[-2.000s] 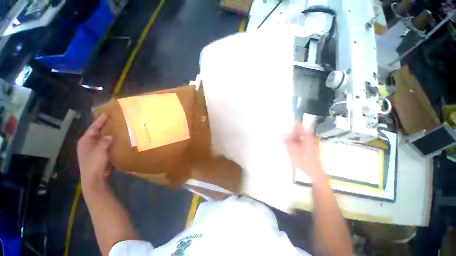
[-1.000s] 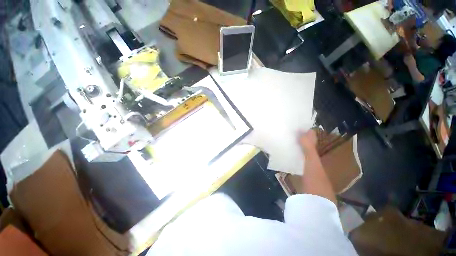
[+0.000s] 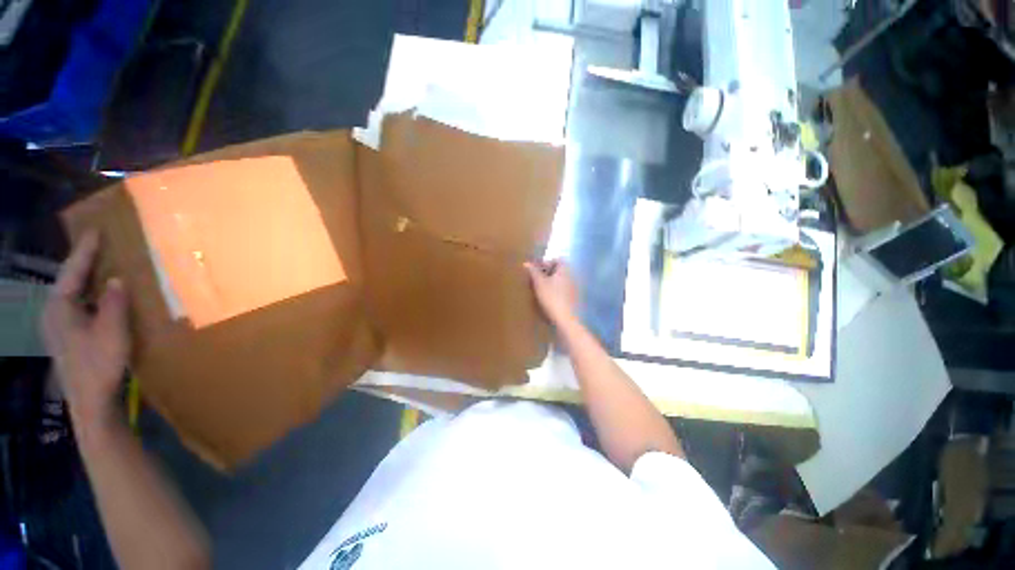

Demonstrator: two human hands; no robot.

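A stack of brown panels [image 3: 467,200] lies left of the sewing machine, partly over a white sheet [image 3: 490,84]. Another brown panel bundle [image 3: 278,379] hangs past the table's left side, with an orange piece [image 3: 247,236] on top. My left hand [image 3: 89,328] grips the left edge of this bundle, thumb on top. My right hand [image 3: 552,287] is at the right edge of the brown stack, its fingertips on the edge; whether it pinches cloth is unclear.
The white sewing machine [image 3: 751,123] stands to the right over a framed plate [image 3: 729,306]. A control screen [image 3: 915,243] is at the far right. A white sheet [image 3: 879,384] hangs over the table's right end. Blue bins are at the upper left.
The view has swung back left from the screen side. The white sheet my right hand held now lies at the table's right end. Both hands are now at the brown panels.
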